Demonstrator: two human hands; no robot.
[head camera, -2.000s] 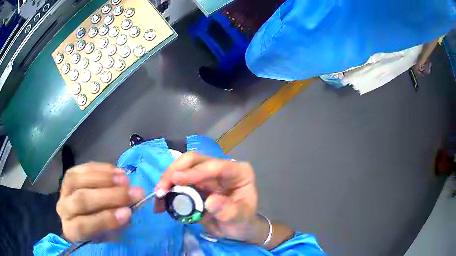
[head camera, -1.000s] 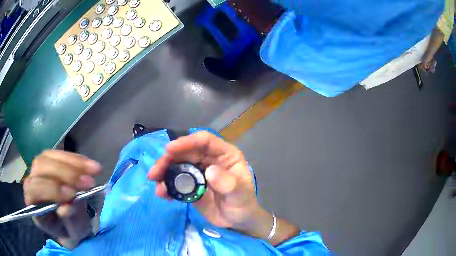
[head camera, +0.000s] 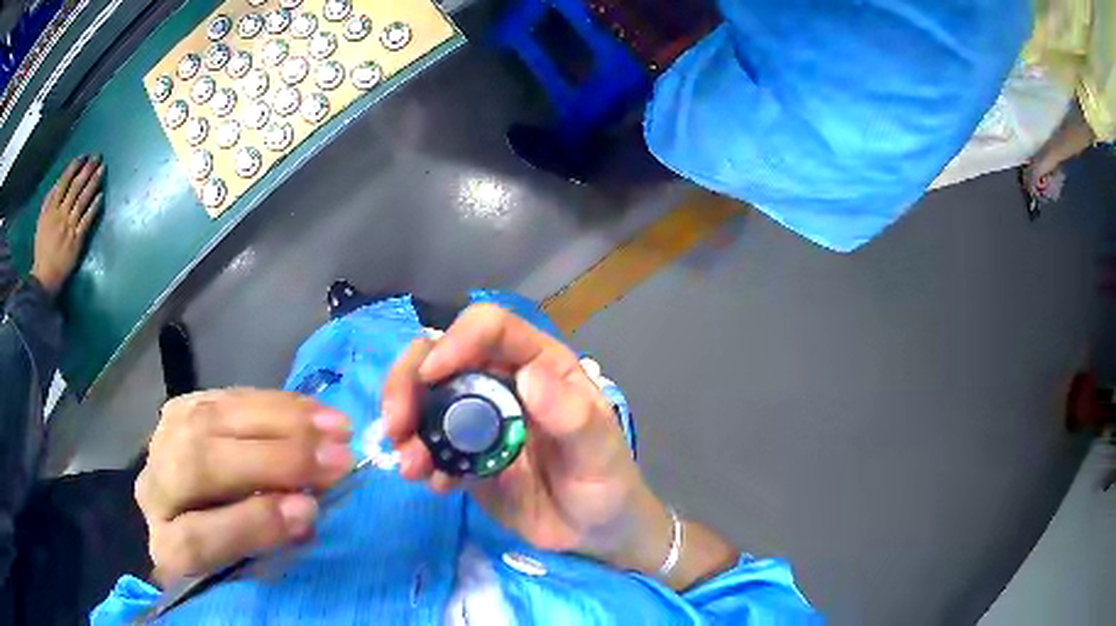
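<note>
My right hand (head camera: 551, 452) holds a round electronic unit (head camera: 471, 423) between thumb and fingers above the lap of my blue smock. The unit is a black disc with a silver-grey centre, a pale arc at the top right and a green patch at the lower right edge. My left hand (head camera: 245, 483) is shut on thin tweezers (head camera: 349, 482), held to the left of the unit. The tweezer tip is in bright glare beside my right fingertips; whether it touches the unit I cannot tell.
A tan cardboard sheet (head camera: 203, 144) with rows of discs lies on the green bench (head camera: 135, 263) at upper left. Another person's hand (head camera: 69, 223) rests on that bench. A person in a blue smock (head camera: 832, 122) is at upper right, near a blue stool (head camera: 575, 67).
My left hand and the tweezers have moved right, back towards the unit. My right hand has raised the unit slightly. Another person's hand has appeared on the bench at left.
</note>
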